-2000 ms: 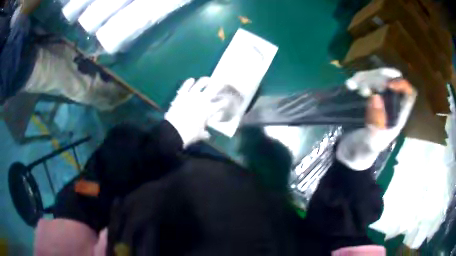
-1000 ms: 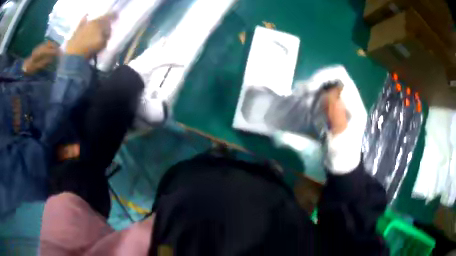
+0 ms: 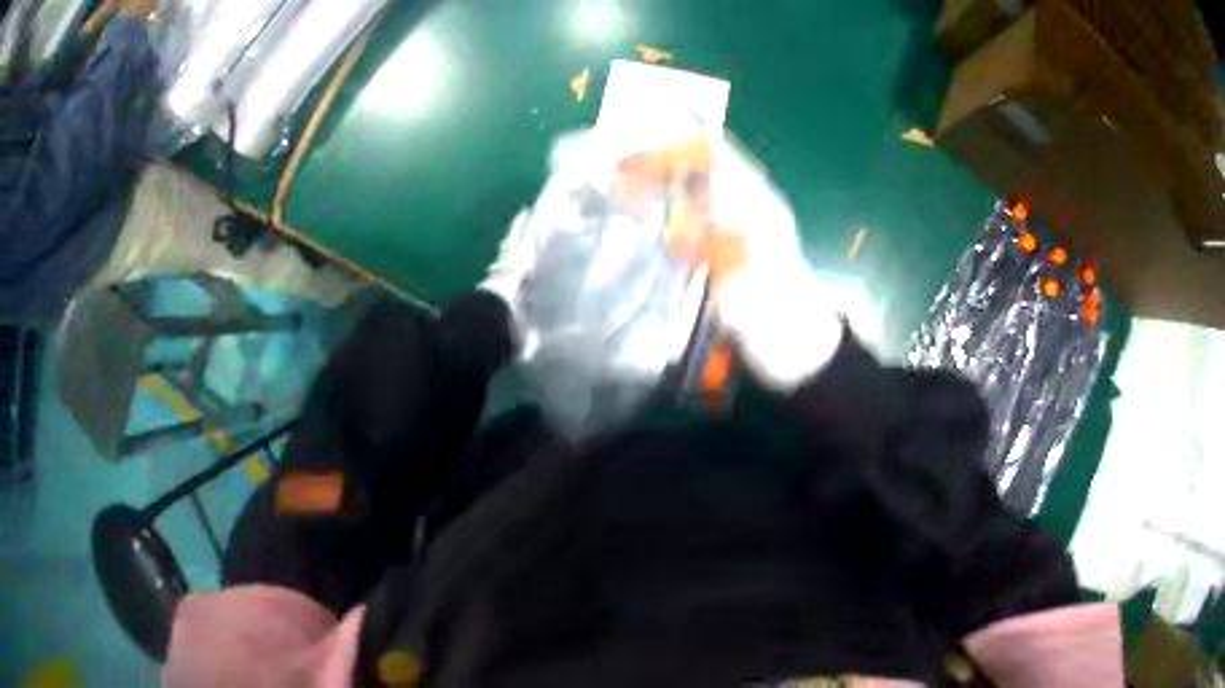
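Note:
A dark product with an orange end (image 3: pixel 717 366) and a clear, wrinkled poly bag (image 3: pixel 584 303) are between my gloved hands, close to my body. My left hand (image 3: pixel 537 249) is blurred and partly hidden by the film, closed at the bag's left and upper side. My right hand (image 3: pixel 768 289) is closed around the bagged product from the right, with bare-looking fingertips near its top. Blur hides the exact grip. A white card or leaflet (image 3: pixel 665 97) lies on the green table just beyond my hands, its lower part hidden.
Bagged dark products with orange ends (image 3: pixel 1014 356) lie at the right, beside brown cartons (image 3: pixel 1041 128) and white foam sheets (image 3: pixel 1162 444). Long white wrapped pieces (image 3: pixel 269 81) and another person's sleeve (image 3: pixel 81 175) are at upper left. A black-seated stool (image 3: pixel 134 578) stands lower left.
My left hand has come from the far left to the centre. My right hand has moved left and towards my body with the bagged product. The other person's hands have moved away up left.

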